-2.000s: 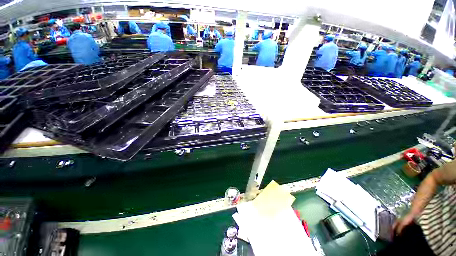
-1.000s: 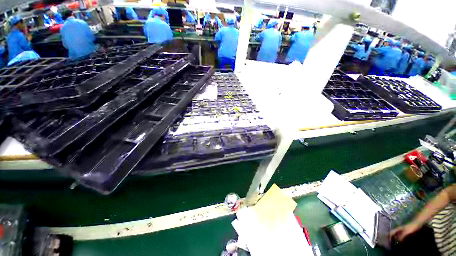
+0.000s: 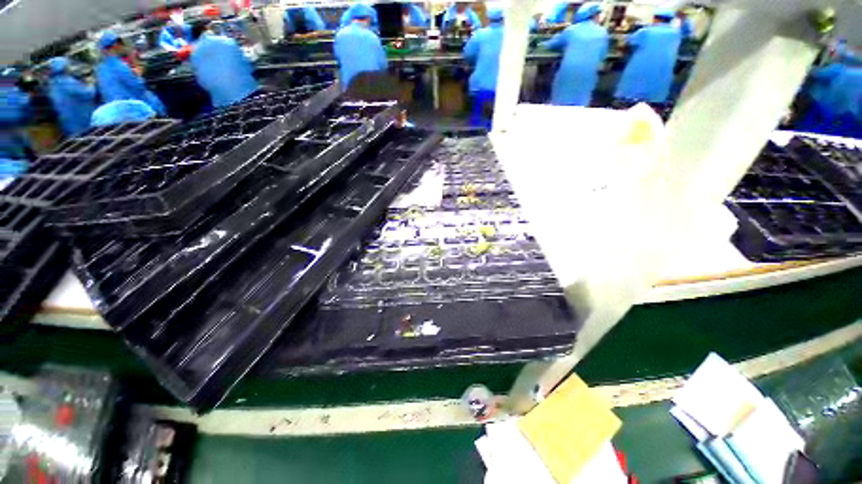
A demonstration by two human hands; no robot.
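Neither of my hands is in the picture. Nearest in front of me, several black trays (image 3: pixel 274 236) lie stacked askew on a white shelf across the green belt, large empty-looking pockets showing. Beside them lies a black tray with many small pockets (image 3: pixel 454 250), some with yellowish bits, and a small white and coloured piece sits on its front edge. A yellow-orange sheet (image 3: pixel 571 427) lies on white papers (image 3: pixel 506 454) at the bottom. A small clear jar (image 3: pixel 478 402) stands beside them.
A pale post (image 3: pixel 723 132) rises between the trays and more black trays (image 3: pixel 799 203) at right. Clear-wrapped trays (image 3: pixel 71 430) sit at bottom left. More papers (image 3: pixel 737 416) lie at bottom right. Workers in blue smocks (image 3: pixel 359 52) are across the hall.
The view has moved closer to the stacked trays, which look larger. The post and papers have shifted right. The other person's arm at the lower right has left the view.
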